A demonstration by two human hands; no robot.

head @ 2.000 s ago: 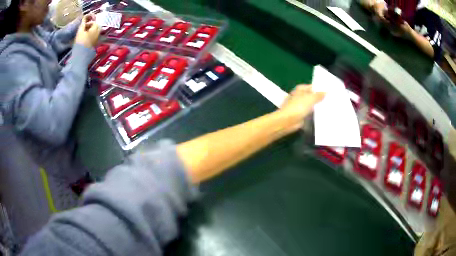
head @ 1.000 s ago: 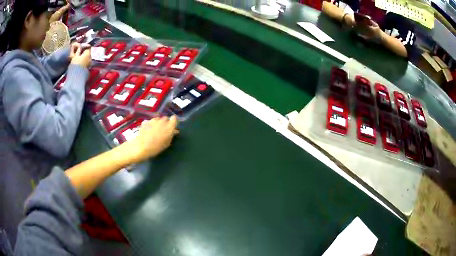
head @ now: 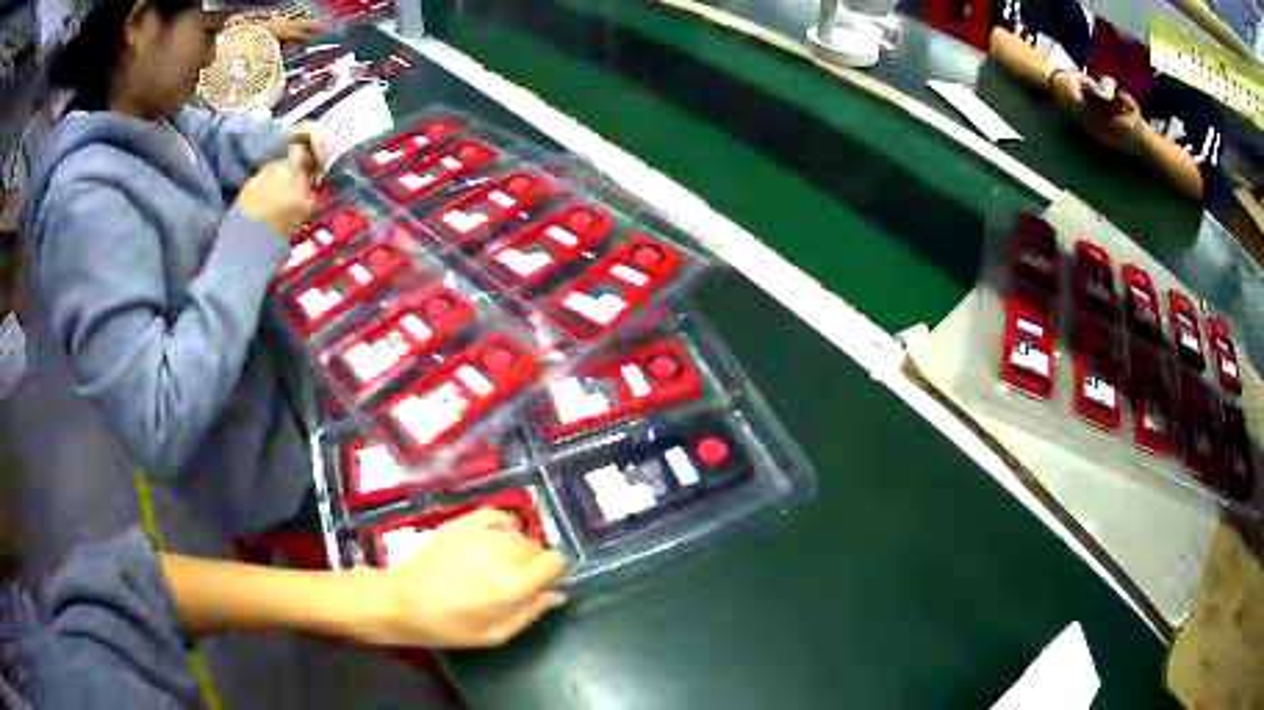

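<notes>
My left hand (head: pixel 478 580) grips the near edge of the lower clear blister tray (head: pixel 793 479), over a red housing; its fingertips are partly hidden. This tray holds red housings and a black housing (head: pixel 659 479) at its right corner. An upper blister tray (head: pixel 693 266) with red housings (head: pixel 464 393) in two rows lies overlapping it. The housings have white patches and a round end. A white sheet (head: pixel 1056 677) is cut off by the bottom edge at right. My right hand is not in view.
A person in a grey hoodie (head: pixel 167 305) sits close at left, holding a white sheet (head: pixel 354 122). Another tray of red housings (head: pixel 1095 402) lies on the white board (head: pixel 1109 520) across the green belt. A person's hands (head: pixel 1109 111) show opposite.
My left hand moved from beside the white sheet to the trays. The trays now lie nearer, away from the belt's edge strip. The white sheet is now at the bottom right.
</notes>
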